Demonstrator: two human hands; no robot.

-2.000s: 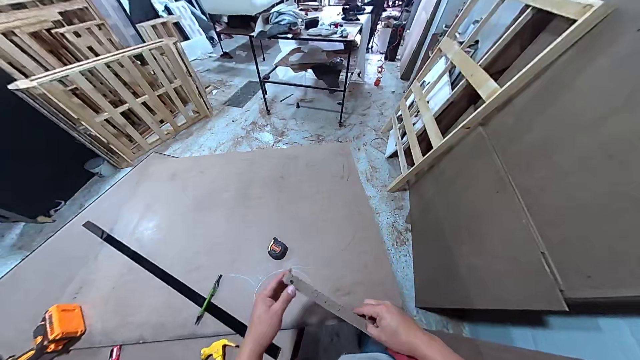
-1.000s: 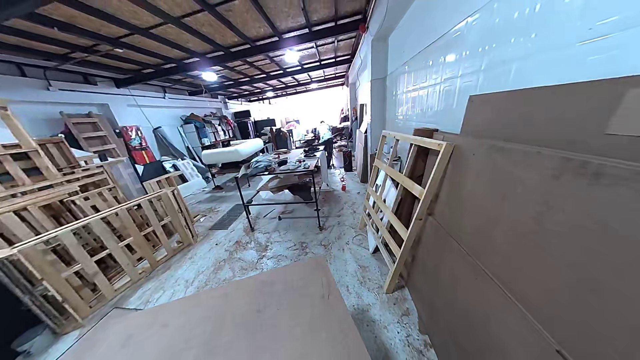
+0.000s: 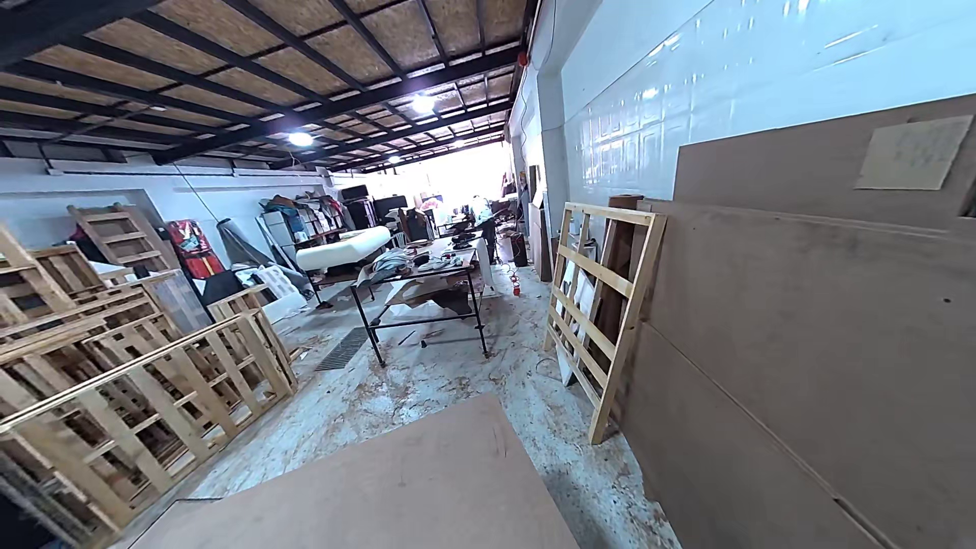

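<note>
Neither of my hands shows in the head view now, so what they hold or touch is hidden. The far part of a large brown board [image 3: 404, 488] fills the bottom of the view. The tape measure, the metal ruler and the tools that lay on its near part are out of view.
Slatted wooden frames [image 3: 183, 396] stand at left. A wooden frame [image 3: 602, 305] leans against large brown panels [image 3: 808, 343] at right. Ahead, a metal-legged table [image 3: 423, 267] carries cloth and other items. Further back, a person [image 3: 483, 217] stands. Debris litters the floor [image 3: 412, 381].
The view has tilted up strongly from the board to the room. Two seconds ago both my hands were on a metal ruler over the board; they are out of view now.
</note>
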